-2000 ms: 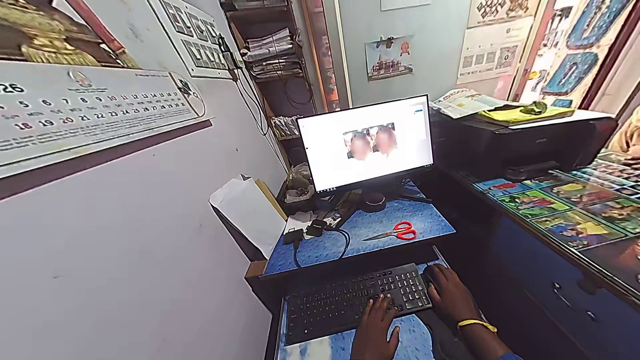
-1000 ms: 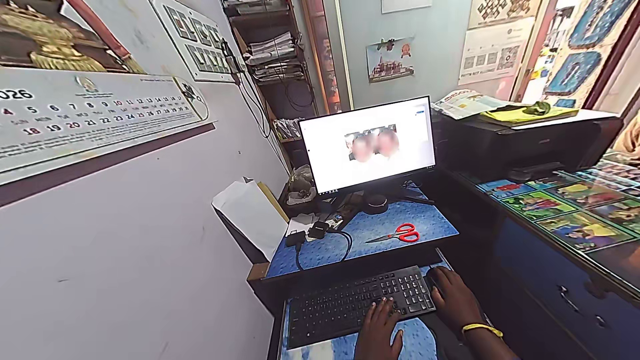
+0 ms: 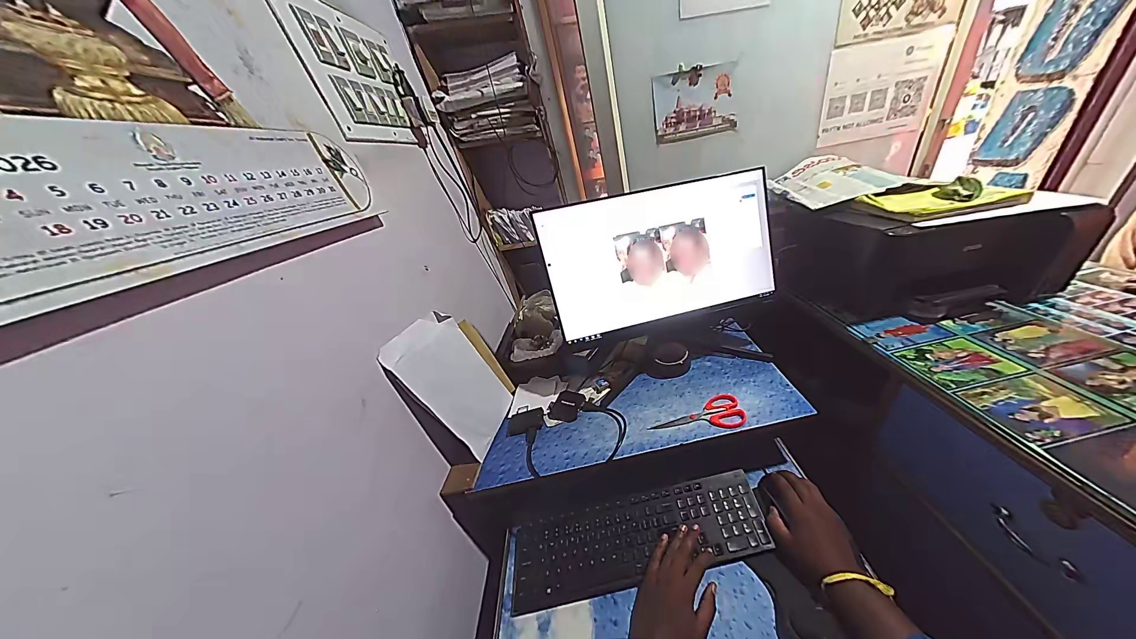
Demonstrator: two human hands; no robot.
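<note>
My left hand (image 3: pixel 676 581) rests with its fingertips on the right part of a black computer keyboard (image 3: pixel 612 543), fingers slightly apart. Over a black computer mouse (image 3: pixel 774 484), just right of the keyboard, lies my right hand (image 3: pixel 809 528), with a yellow band on its wrist. Both sit on a blue-topped keyboard tray (image 3: pixel 735 595). Behind, on the blue desktop (image 3: pixel 577 457), lie red-handled scissors (image 3: pixel 706 414) and a black cable with connectors (image 3: pixel 568 406). A lit monitor (image 3: pixel 657 257) shows two side-by-side pictures on a white page.
A black printer (image 3: pixel 958 248) carries papers and a yellow packet (image 3: pixel 941 200). Right of me runs a counter with photo prints under its top (image 3: pixel 958 359). White paper sheets (image 3: pixel 453 382) lean at the left wall, near a wall calendar (image 3: pixel 177 204). Shelves (image 3: pixel 488 89) hold paper stacks.
</note>
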